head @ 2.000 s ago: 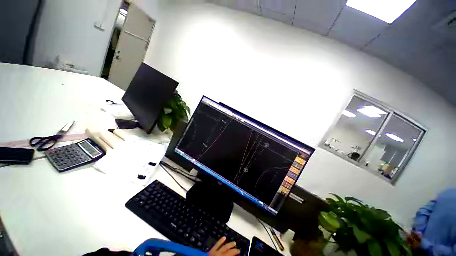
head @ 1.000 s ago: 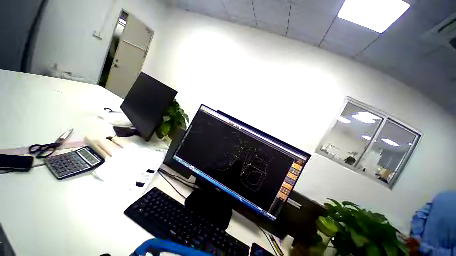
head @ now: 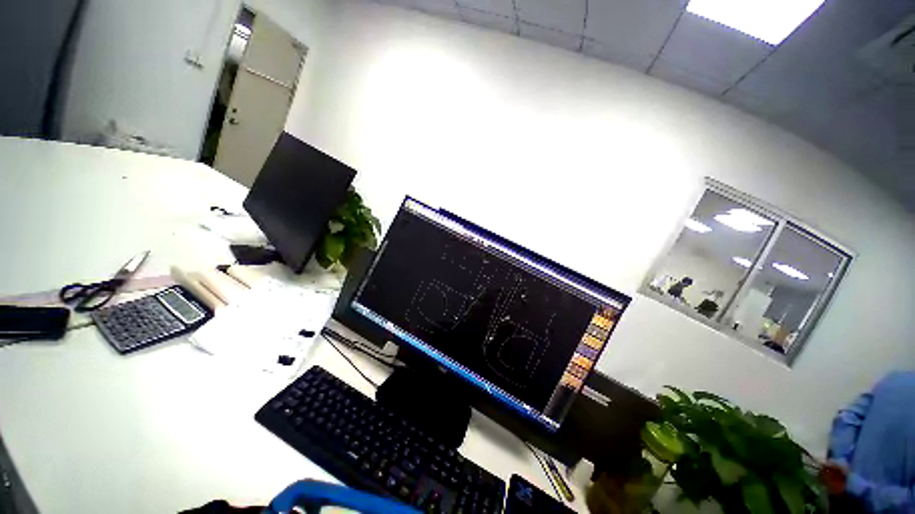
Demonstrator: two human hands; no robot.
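Note:
The lit CAD monitor stands in front of me, with thin pale pattern outlines on black and an orange tool column at its right. The long black keyboard lies below it, cut off by the bottom edge. The black mouse pad shows partly at the keyboard's right end. Neither of my hands shows in the picture; no mouse is visible. A bright blue curved band crosses the bottom centre, near me, beside a dark shape I cannot identify.
Left on the white desk are a flat black slab, scissors, a calculator and white paper sheets. A dark second monitor stands behind. A large plant and a person in blue are right.
The fingers seen on the keyboard's right end two seconds ago are gone from view. The outlines on the screen have changed. The view has shifted slightly.

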